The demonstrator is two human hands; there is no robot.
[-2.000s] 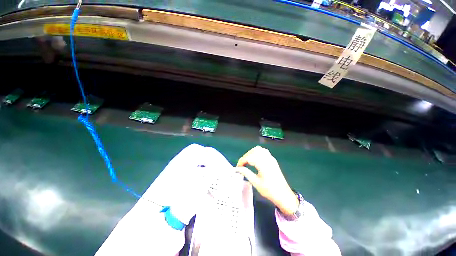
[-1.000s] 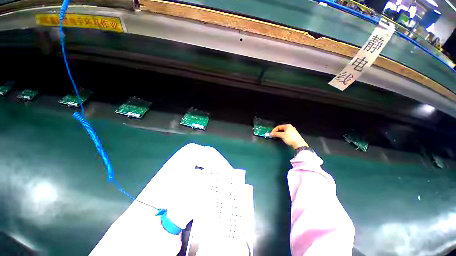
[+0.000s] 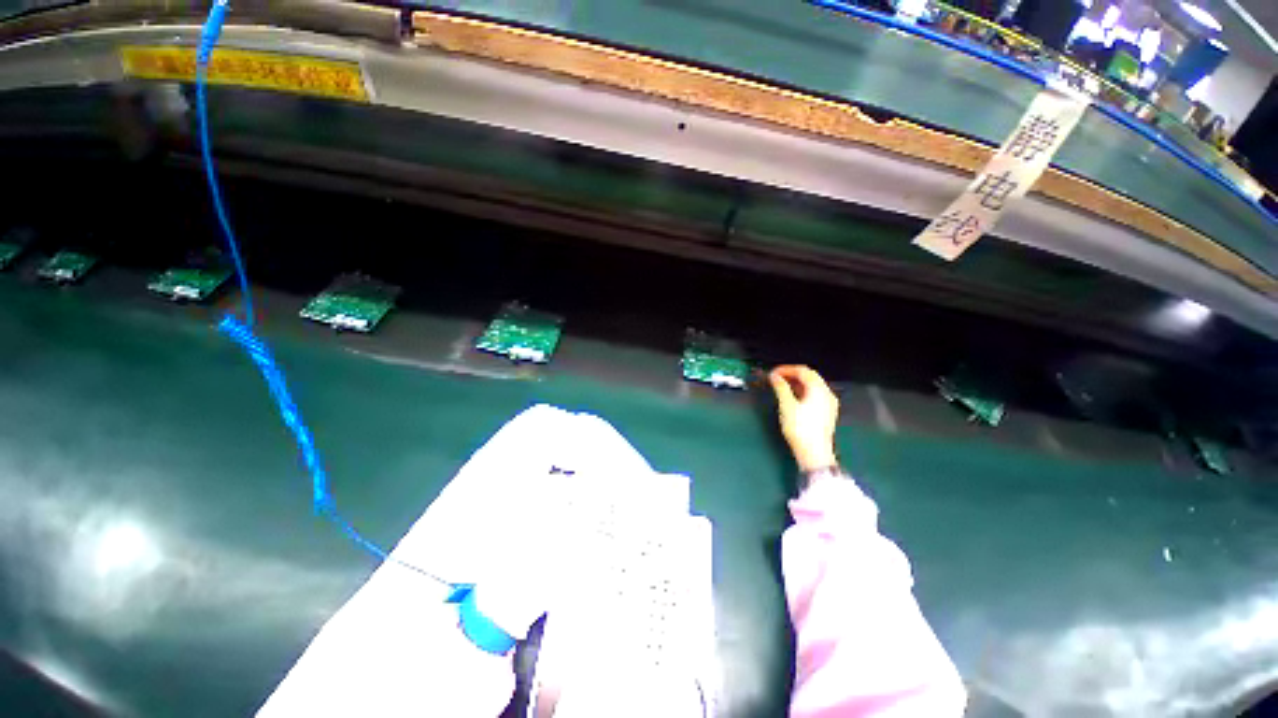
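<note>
An overexposed white label sheet [image 3: 638,589] with rows of small dark marks lies over the green bench, at my left hand [image 3: 540,484]. My left hand is washed out to white; its fingers cannot be told from the sheet, but it seems to hold it. My right hand [image 3: 806,410] is at the belt's near edge, thumb and fingertips close together, just right of a green circuit board [image 3: 716,362]. A small gap seems to part them. I cannot see anything between the fingertips. A blue wrist strap [image 3: 485,620] is at my left wrist.
Several spaced green boards lie on the dark conveyor belt [image 3: 603,368], left and right of my right hand. A coiled blue cord [image 3: 287,407] runs up from the strap at left. Beyond is a metal-edged shelf with a yellow warning label [image 3: 245,70] and a hanging paper tag [image 3: 1002,171].
Two seconds ago my right hand was at the sheet; one second ago it touched the board's near right corner. Now it is off the board. The boards have shifted left in view.
</note>
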